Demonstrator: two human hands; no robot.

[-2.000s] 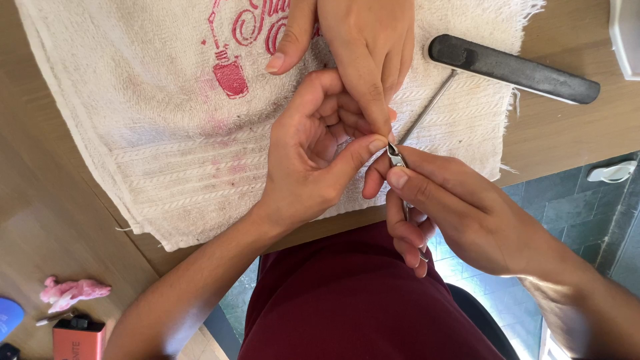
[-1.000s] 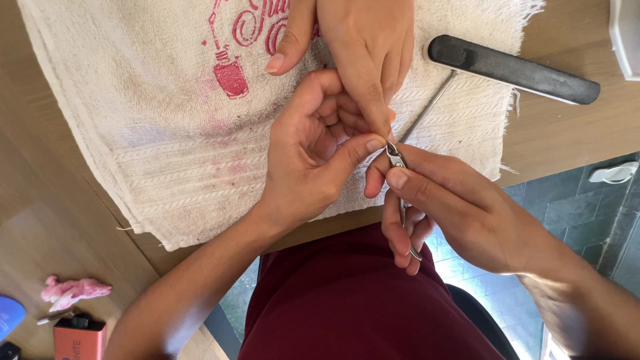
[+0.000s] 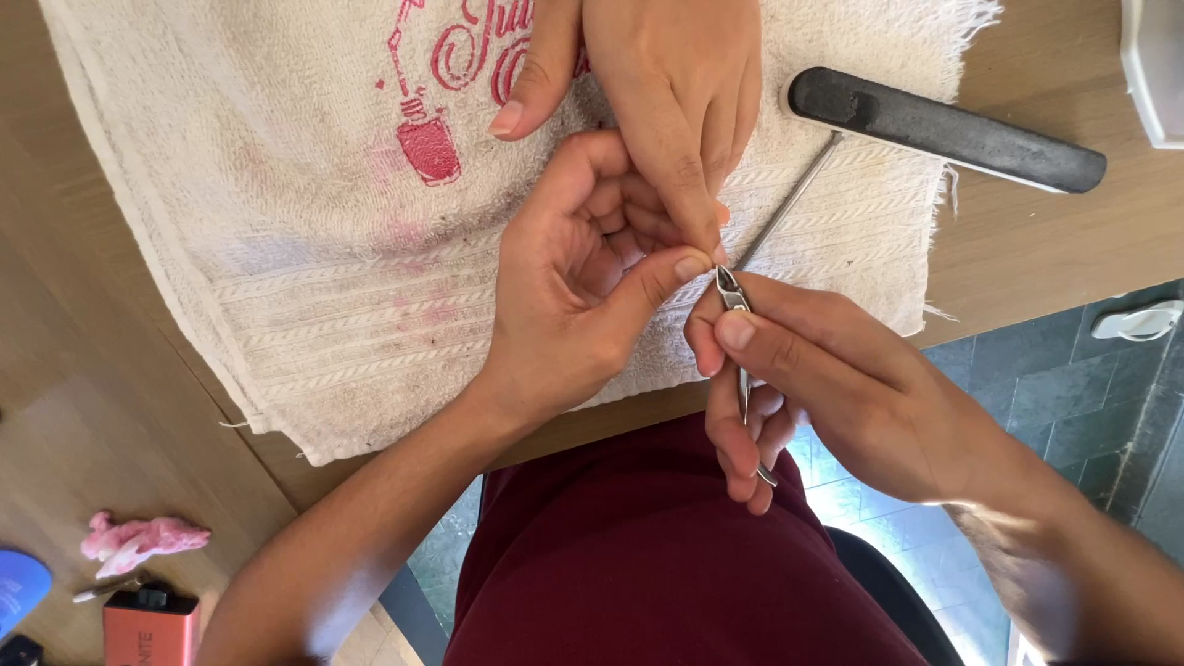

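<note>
My left hand (image 3: 583, 277) holds a fingertip of another person's hand (image 3: 680, 102) between thumb and fingers, above a cream towel (image 3: 342, 324). From the right, my right hand (image 3: 823, 388) grips metal cuticle nippers (image 3: 733, 294), their tips touching or very near that fingertip. One handle of the nippers runs down among my lower fingers. The other person's thumb rests on the towel, which bears pink lettering and a nail polish bottle design. A thin metal rod (image 3: 786, 205) lies on the towel beside the fingers, one end at a black nail file (image 3: 943, 129).
The wooden table (image 3: 1036, 236) has its edge just below the hands. A pale container (image 3: 1156, 74) stands at the upper right. At the lower left lie pink-stained cotton (image 3: 143, 541), an orange box (image 3: 151, 634) and a blue object (image 3: 18, 585). A white flip-flop (image 3: 1138, 322) is on the tiled floor.
The lower fingers of my right hand and the nippers' handle have shifted slightly. My left hand keeps its hold on the other person's fingertip.
</note>
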